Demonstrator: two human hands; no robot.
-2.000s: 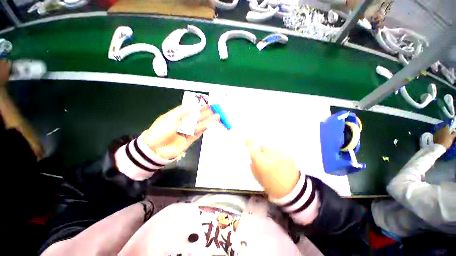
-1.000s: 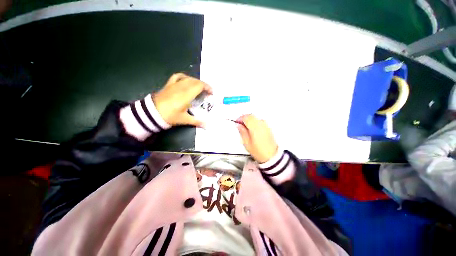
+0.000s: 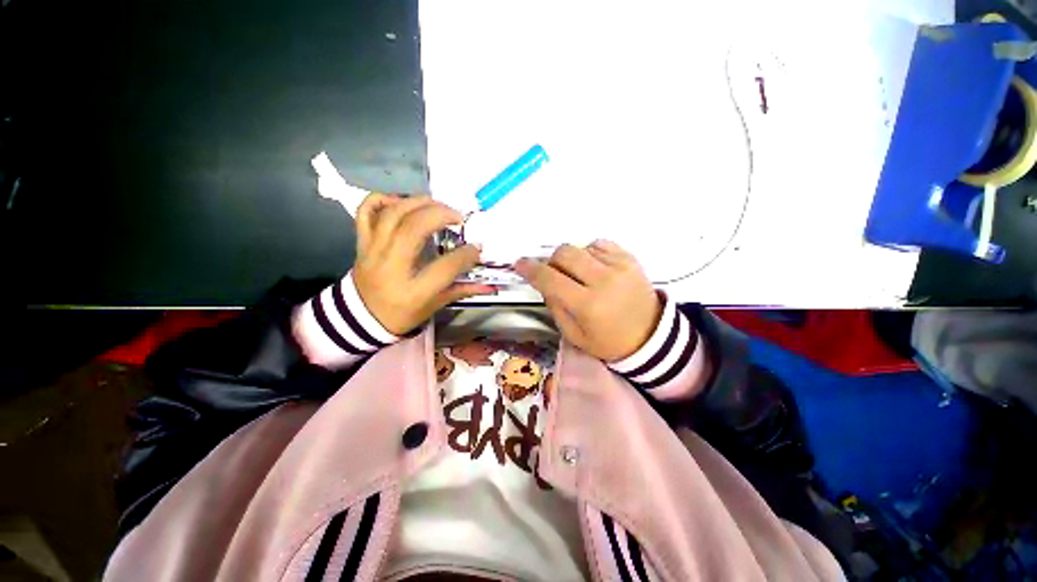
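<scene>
My left hand [image 3: 412, 259] grips the wide end of a white housing shell; a white piece [image 3: 332, 182] of it sticks out to the left past the fingers. My right hand [image 3: 594, 293] has its fingertips pinched on thin dark lead wires [image 3: 496, 265] at the housing's near side. The blue battery [image 3: 513, 177] lies tilted on the white work sheet [image 3: 614, 102] just beyond the hands, its lower end close to the left fingers. A small dark part shows between the left fingers; my fingers hide most of it.
A blue tape dispenser [image 3: 936, 136] with a yellowish tape roll [image 3: 1008, 136] stands at the sheet's right edge. A thin grey cable [image 3: 749, 171] curves across the sheet from the right hand, with a small dark red mark [image 3: 762, 96] beside it. The dark bench [image 3: 216, 136] lies left.
The view has tipped down and the conveyor has left it. Both hands have come closer together at the housing. The battery has turned to a diagonal. The curved cable now shows.
</scene>
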